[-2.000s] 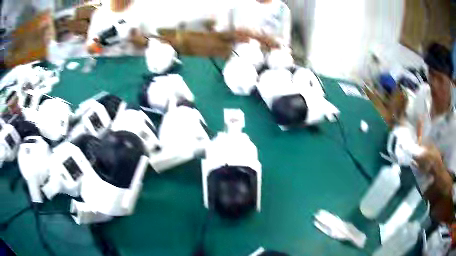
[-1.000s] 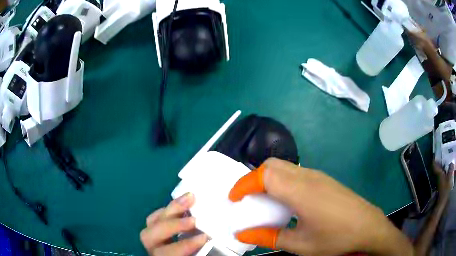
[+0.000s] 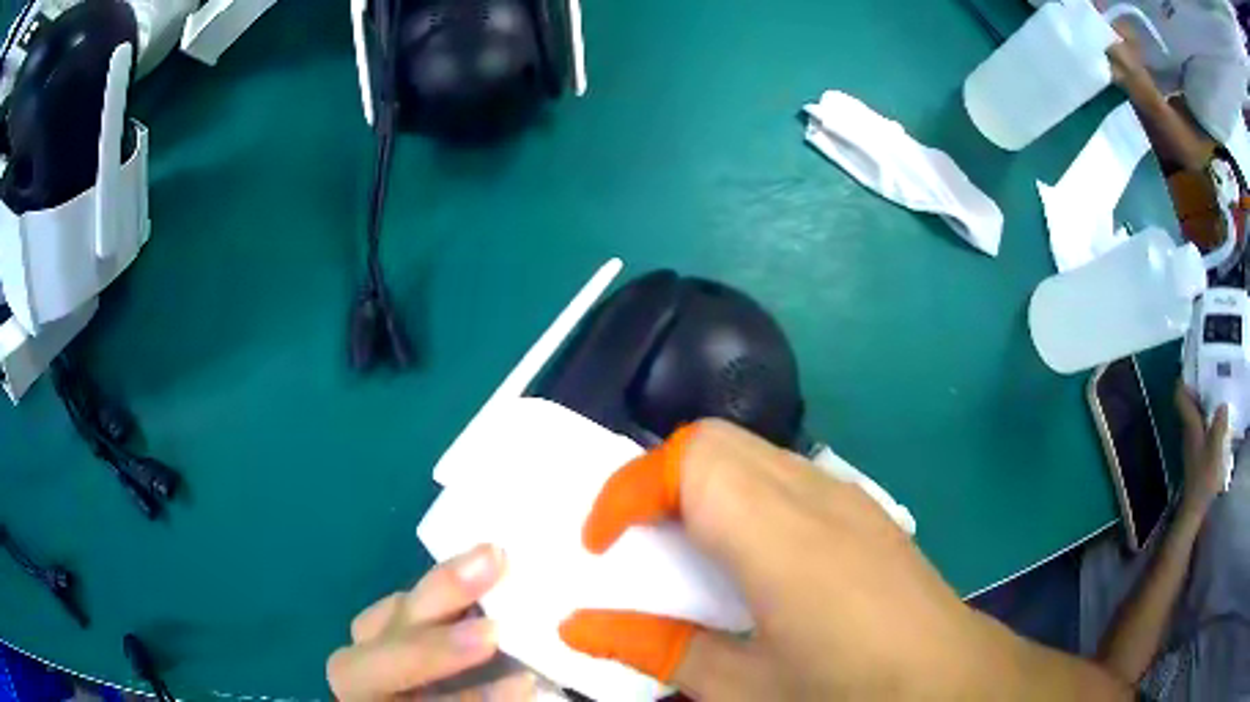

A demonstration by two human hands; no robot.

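Observation:
A white security camera with a black ball end lies tilted at the lower middle, its ball pointing up and right. A flat white antenna stands out left of the ball. My left hand holds the housing at its lower left edge; its lower part is cut off by the frame. My right hand, with orange finger cots on thumb and finger, presses a whitish wiping cloth on the white shell. The cloth is partly hidden by the fingers and blends with the shell.
Other cameras stand at the top middle and left, with black cables. At right are a crumpled white strip, two squeeze bottles, a paper sheet, a smartphone and another person's hand holding a camera.
The view has tilted down from the far side of the table to the near edge. My hands and the held camera came into view; since one second ago, my right hand has shifted slightly left.

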